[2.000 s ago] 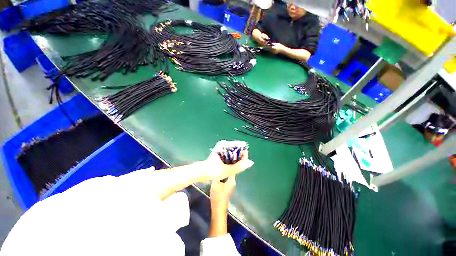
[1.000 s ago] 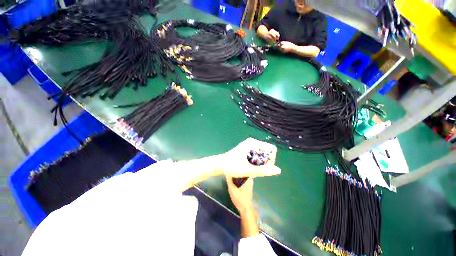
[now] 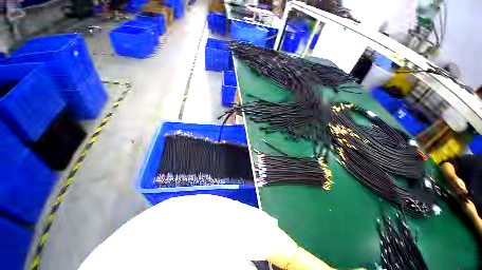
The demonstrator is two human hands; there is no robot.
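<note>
My left forearm reaches right along the bottom edge; only a sliver of my left hand [image 3: 355, 268] shows there, and what it holds is cut off. My right hand is out of the picture. A stack of short black cables [image 3: 293, 170] lies on the green bench near its left edge, pale coloured tips left, yellow-orange tips right. A blue crate [image 3: 201, 195] beside the bench holds rows of short black cables [image 3: 203, 158].
Loose black cables [image 3: 285, 118] cover the far bench. Coiled cables [image 3: 375, 153] lie at right, long cables [image 3: 399, 245] at bottom right. A person's forearm [image 3: 455, 182] shows at the right edge. Blue crates [image 3: 58, 68] stand left, beyond yellow-black floor tape [image 3: 68, 182].
The view has swung left, bringing in the aisle and floor crates. My hands and the cable bundle between them have dropped out at the bottom; the right-hand cable stack is out of view.
</note>
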